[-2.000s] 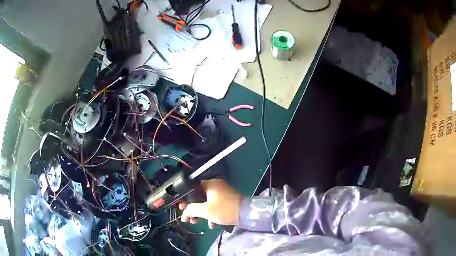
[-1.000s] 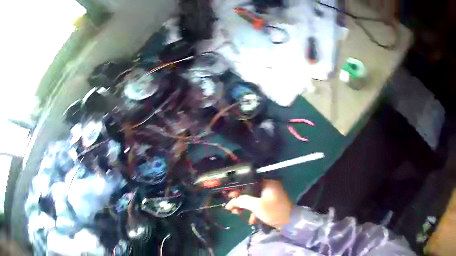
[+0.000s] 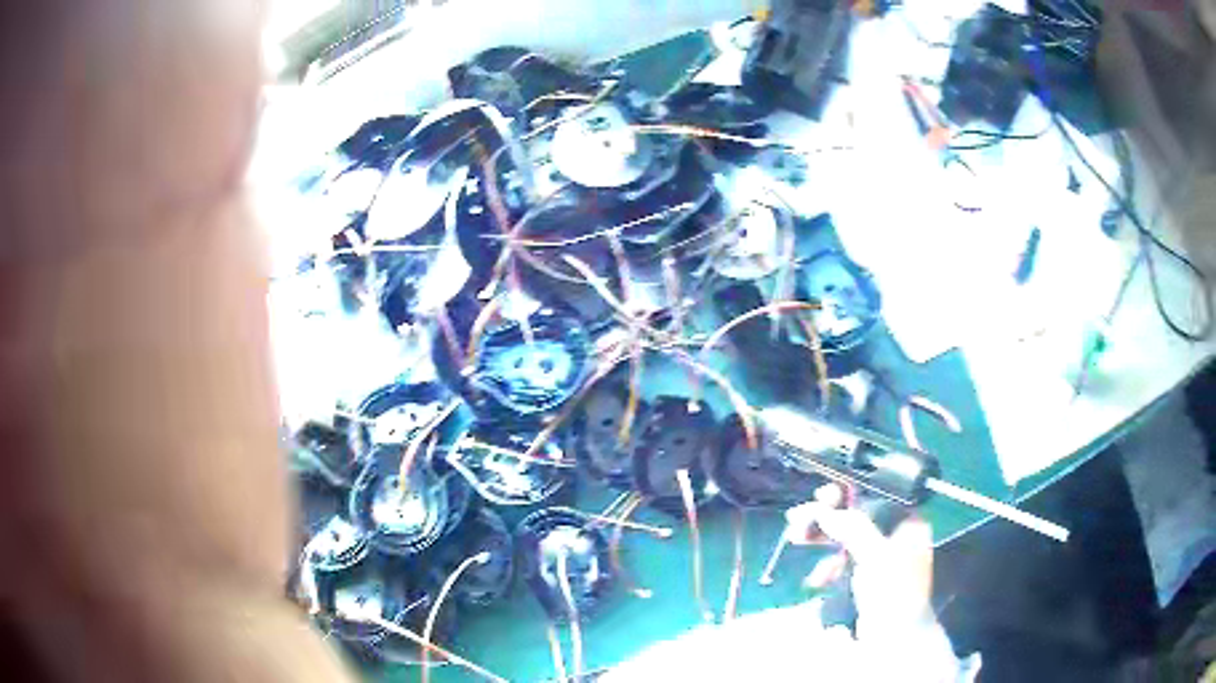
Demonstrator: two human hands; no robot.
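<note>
My right hand (image 3: 880,540) holds the dark hot glue gun (image 3: 854,454), its nose pointing left over the round black housings. A white glue stick (image 3: 1000,510) sticks out of the gun's rear to the right. Many round housings (image 3: 527,367) with thin lead wires lie in a crowded group left of the gun; one housing (image 3: 754,460) sits at its nose. A large blurred shape, apparently my left hand (image 3: 147,400), fills the left side close to the camera; its fingers cannot be made out.
Pink-handled pliers (image 3: 934,414) lie behind the gun on the green mat (image 3: 967,400). White papers (image 3: 887,214) at upper right bear a screwdriver (image 3: 1030,254) and an orange-handled tool (image 3: 927,114). A black box (image 3: 984,74) and cords (image 3: 1147,227) are beyond. Glare washes out parts.
The view has swung, and the bench items appear shifted. The large blurred shape has come in at the left. My right hand still holds the glue gun, now farther right in view.
</note>
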